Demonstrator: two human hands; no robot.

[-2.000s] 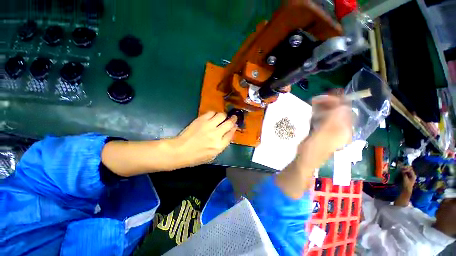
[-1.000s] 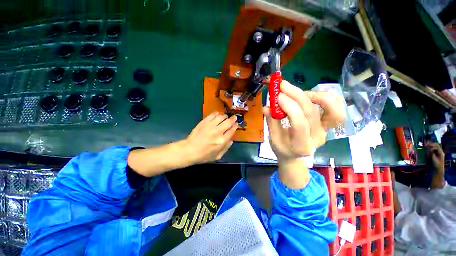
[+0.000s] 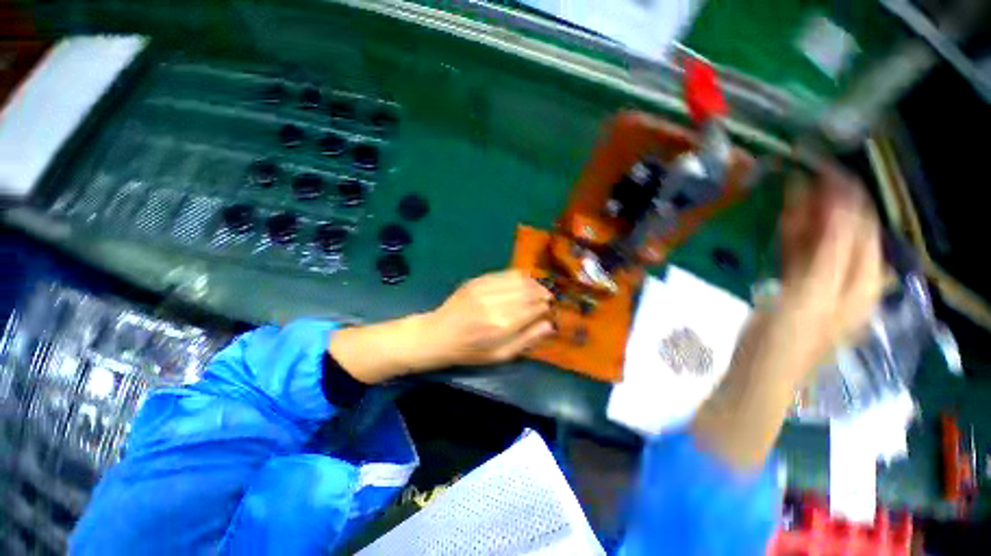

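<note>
The hand press [image 3: 641, 201] stands on its orange base plate [image 3: 592, 345], with its red lever handle [image 3: 704, 91] raised. My left hand [image 3: 498, 315] is at the left side of the fixture, fingertips together at the nest; they cover what is there, so I cannot tell if they hold a housing. My right hand [image 3: 835, 244] is raised at the right, away from the handle, and is strongly blurred; I cannot tell if it holds anything. A heap of tiny metal parts [image 3: 687, 351] lies on the white paper [image 3: 659, 393] right of the press.
A blister tray [image 3: 179, 217] with rows of black housings lies at the left. Several loose black housings [image 3: 393, 237] sit between it and the press. A crumpled clear bag [image 3: 869, 364] is at the right. A red crate [image 3: 842, 532] is below the bench edge.
My right hand has let go of the red handle and moved right. The handle has swung up. My left hand stays at the fixture. The view has shifted and tilted.
</note>
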